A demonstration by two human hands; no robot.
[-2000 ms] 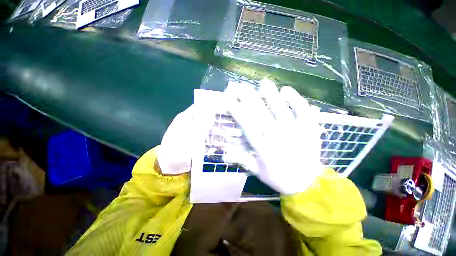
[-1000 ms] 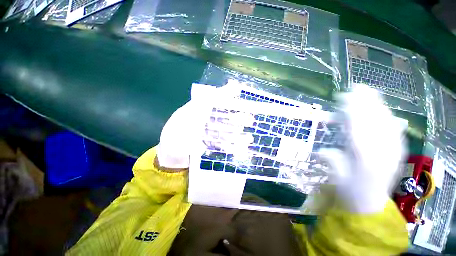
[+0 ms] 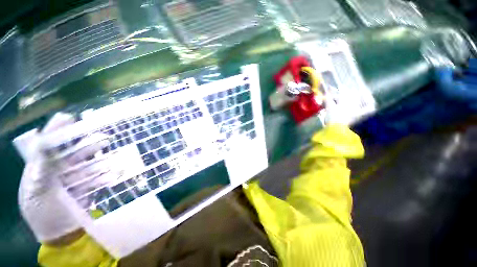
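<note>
A silver-white laptop palmrest [image 3: 141, 216] with an open key grid and a touchpad opening is held tilted in front of me. My left hand [image 3: 57, 177], in a white glove, grips its left side, fingers over the key grid. My right hand [image 3: 339, 108] is extended to the right, away from the palmrest. It is blurred against another silver-white palmrest [image 3: 342, 70] beside the red tape dispenser [image 3: 302, 107]. Whether its fingers hold that panel cannot be told.
Bagged palmrests [image 3: 78, 39] lie along the far side of the green bench [image 3: 395, 68], blurred, with another bagged one [image 3: 209, 21] beside them. A yellow tape roll [image 3: 313, 78] sits on the dispenser. A blue object [image 3: 457, 83] is at the far right.
The view has swung right. My right hand has left the held palmrest and reached past the dispenser to the right-hand panel. My left hand still holds the palmrest, now more tilted.
</note>
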